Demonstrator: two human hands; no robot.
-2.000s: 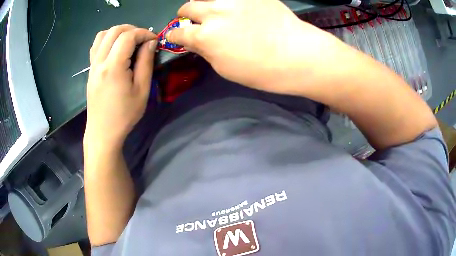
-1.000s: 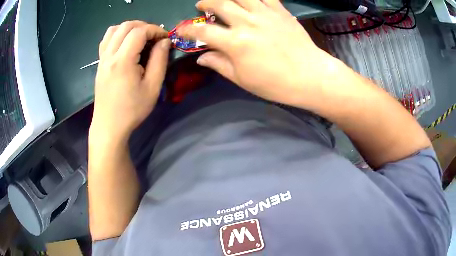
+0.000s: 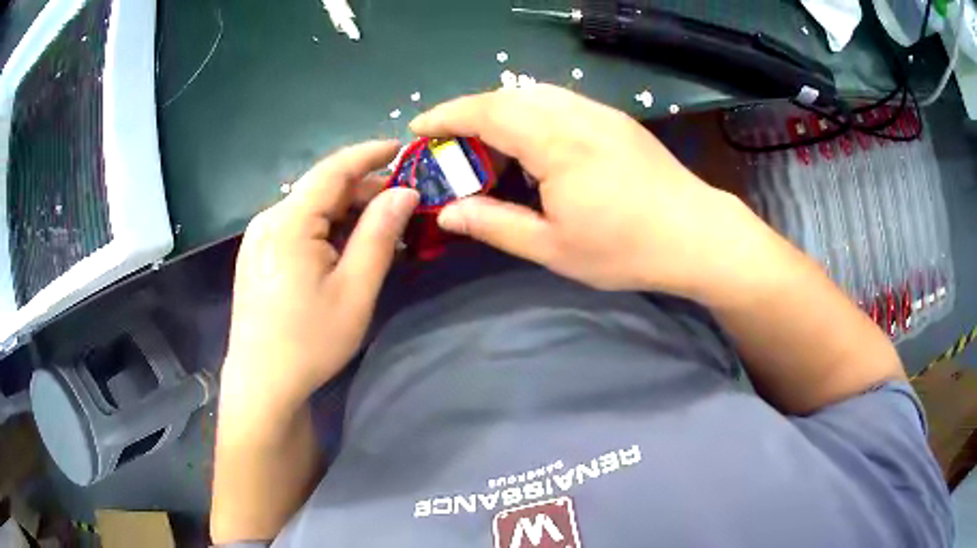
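A red thermometer shell [image 3: 487,171] is held at the front edge of the green mat. A blue circuit board [image 3: 425,184] with a white rectangle and a yellow strip sits inside it. My left hand [image 3: 321,246] grips the shell's narrow end between thumb and fingers. My right hand [image 3: 600,193] grips the wide end, thumb at the lower rim and index finger at the upper rim. The probe is not visible. A blurred red thing shows just below the shell.
Small white parts [image 3: 520,80] lie scattered on the green mat [image 3: 289,86]. A black electric screwdriver [image 3: 696,48] lies behind my right hand. A slotted tray [image 3: 161,128] is at left, clear trays [image 3: 846,214] at right, a grey stool [image 3: 75,423] lower left.
The view has shifted, so the screwdriver and more of the mat show. My right fingers have moved from over the board to the shell's rims, leaving the board and white rectangle more exposed.
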